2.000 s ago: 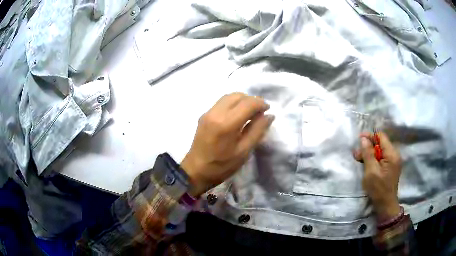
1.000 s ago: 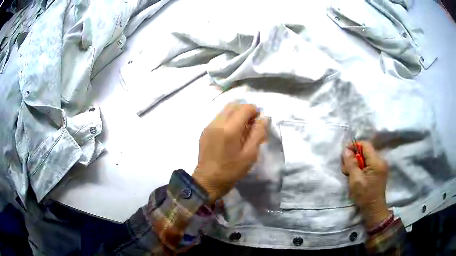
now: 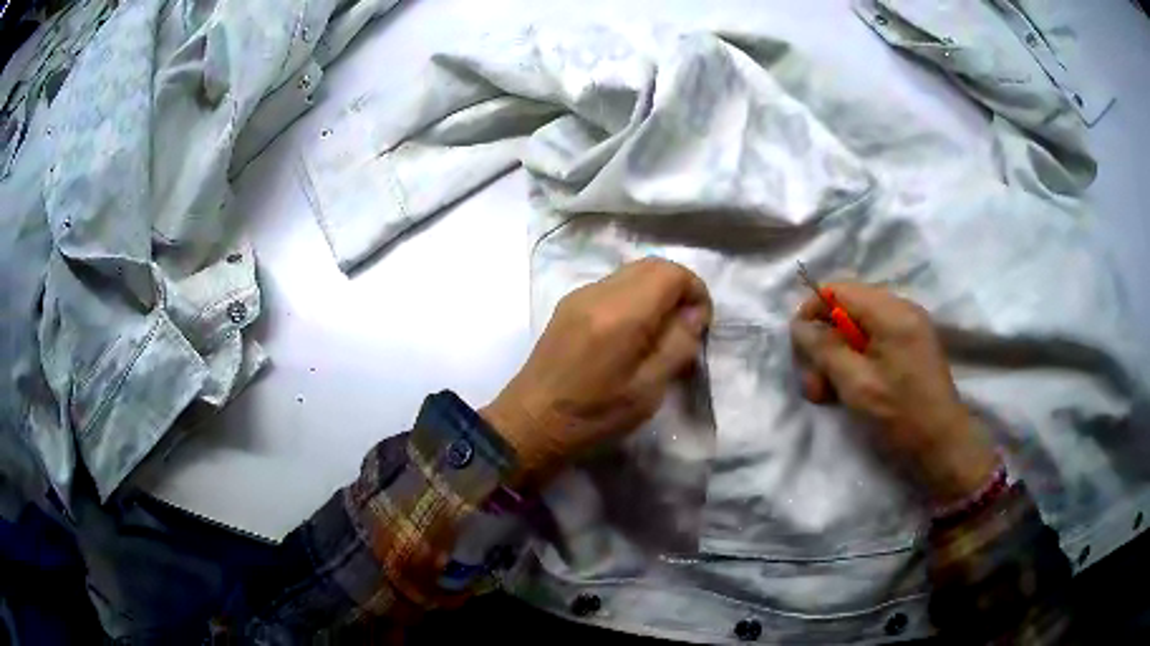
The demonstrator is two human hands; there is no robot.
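Observation:
A pale jacket (image 3: 795,442) lies spread in front of me, with a row of dark snaps along its near edge. A stitched panel, seemingly a pocket (image 3: 807,505), lies between my hands. My left hand (image 3: 618,360) has its fingers pinched at the jacket cloth near the panel's upper left corner; the fingertips hide what is between them. My right hand (image 3: 877,366) is slightly blurred and shut on orange-red thread snips (image 3: 842,324), whose thin dark point sticks out up and left above the cloth.
A heap of similar pale garments (image 3: 114,252) lies at the left and hangs over the table edge. The white table (image 3: 416,328) shows between the heap and the jacket. One sleeve (image 3: 378,196) stretches to the left, another sleeve (image 3: 984,76) lies at the upper right.
My right hand with the snips has moved left and up, closer to my left hand. My left hand has shifted slightly right. The jacket first slid left and nearer, then lower a little.

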